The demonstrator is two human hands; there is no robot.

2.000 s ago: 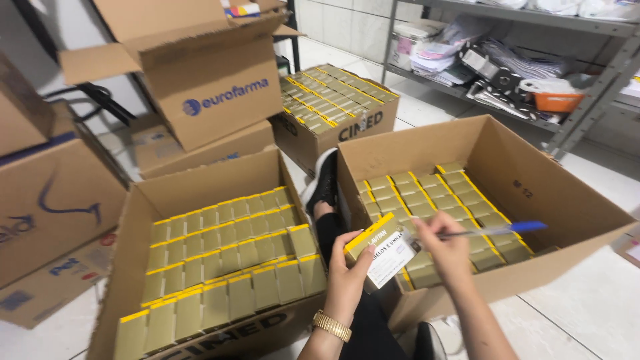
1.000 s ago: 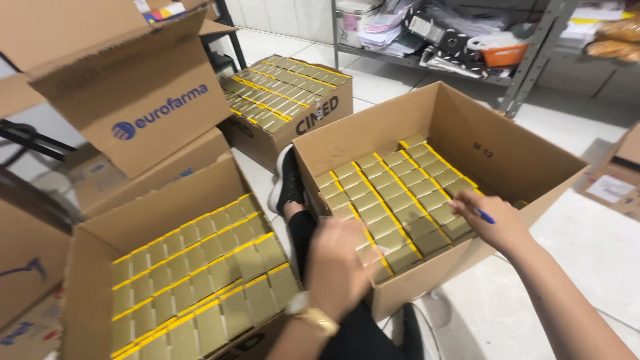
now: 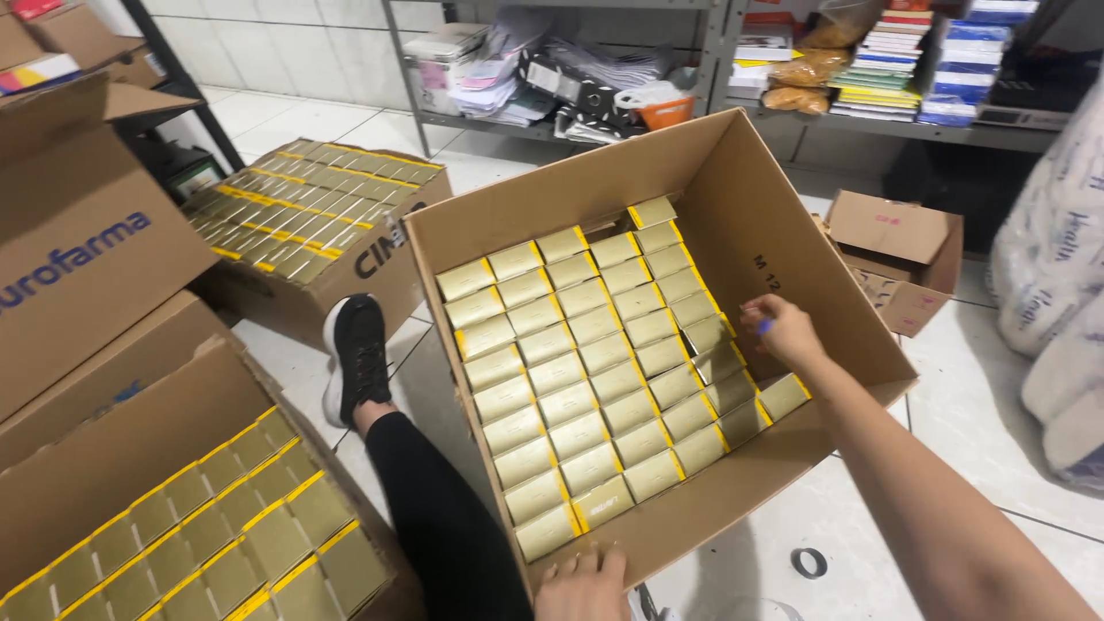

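A large open cardboard box (image 3: pixel 681 517) stands before me, with rows of small gold cartons with yellow edges (image 3: pixel 595 371) inside. My left hand (image 3: pixel 582 586) rests its fingers over the near rim, holding no carton. My right hand (image 3: pixel 783 332) is inside the box near its right wall, fingers curled around a blue pen (image 3: pixel 765 326), of which only the end shows. One gold carton (image 3: pixel 784 397) sits apart at the near right corner, below my right hand. Another carton (image 3: pixel 653 213) lies at the far end of the rows.
A second carton-filled box (image 3: pixel 345 535) is at lower left, a third (image 3: pixel 379 259) behind my shoe (image 3: pixel 358 358). Metal shelves (image 3: pixel 552 134) with papers stand at the back. A small open box (image 3: pixel 897 250), wrapped white packages (image 3: pixel 1052 285) and a black ring (image 3: pixel 809 563) are at right.
Two seconds ago my left hand held a carton with a white label and my right held the pen; that carton has left my hand. My left hand has moved to the near rim. The view has shifted right.
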